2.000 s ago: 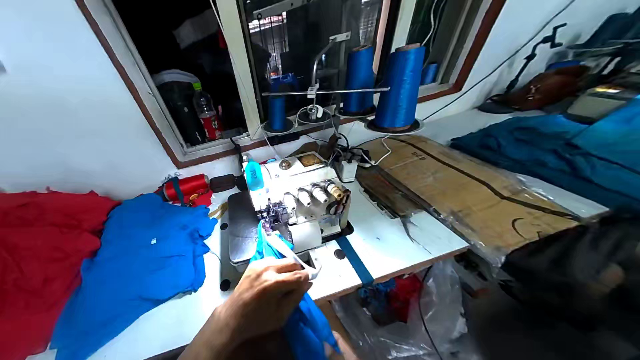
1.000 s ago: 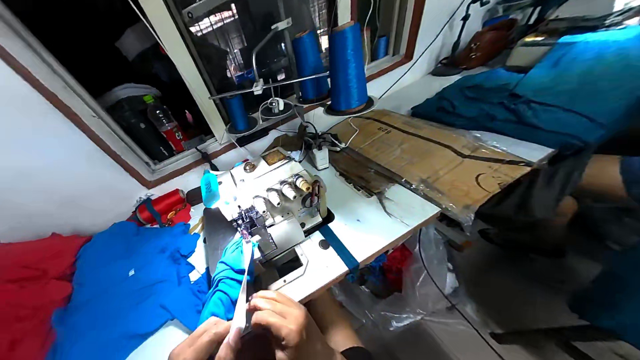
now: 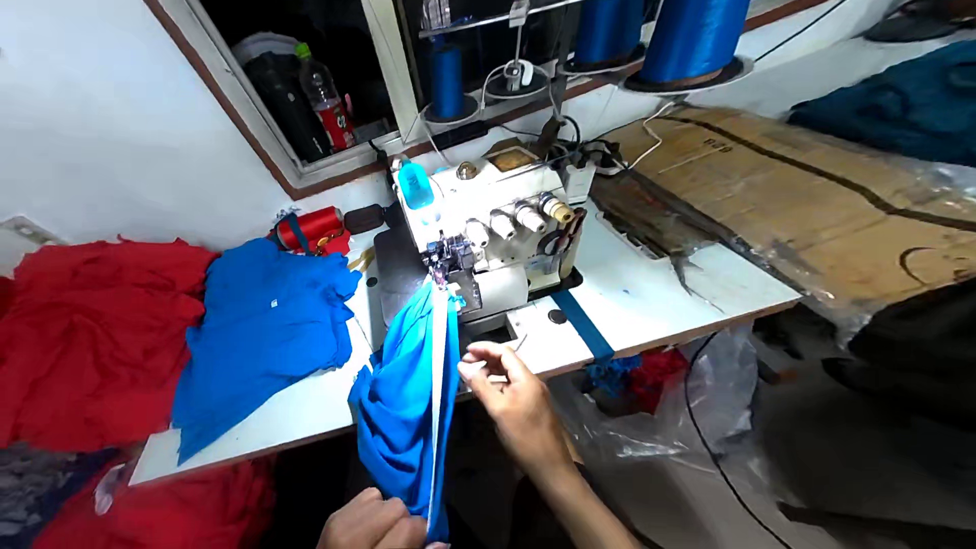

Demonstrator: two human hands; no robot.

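A bright blue fabric piece (image 3: pixel 396 381) hangs from the needle area of a white overlock sewing machine (image 3: pixel 488 221) over the table's front edge. A narrow white tape (image 3: pixel 438 366) runs down along its right side. At the bottom of the view my left hand (image 3: pixel 374 522) is closed on the lower part of fabric and tape. My right hand (image 3: pixel 507 389) is just right of the fabric, below the machine, thumb and forefinger curled close together; whether something thin lies between them I cannot tell.
Blue fabric (image 3: pixel 267 320) and red fabric (image 3: pixel 99 328) lie left on the white table (image 3: pixel 656 320). A red thread cone (image 3: pixel 309 229) lies behind them. Large blue thread cones (image 3: pixel 694 38) stand above the machine. Flattened cardboard (image 3: pixel 823 198) is at right, a plastic bag (image 3: pixel 671 427) below.
The hands were close together on the fabric and tape one second ago; now they are apart, the right one nearer the machine. The person at the right edge has left view.
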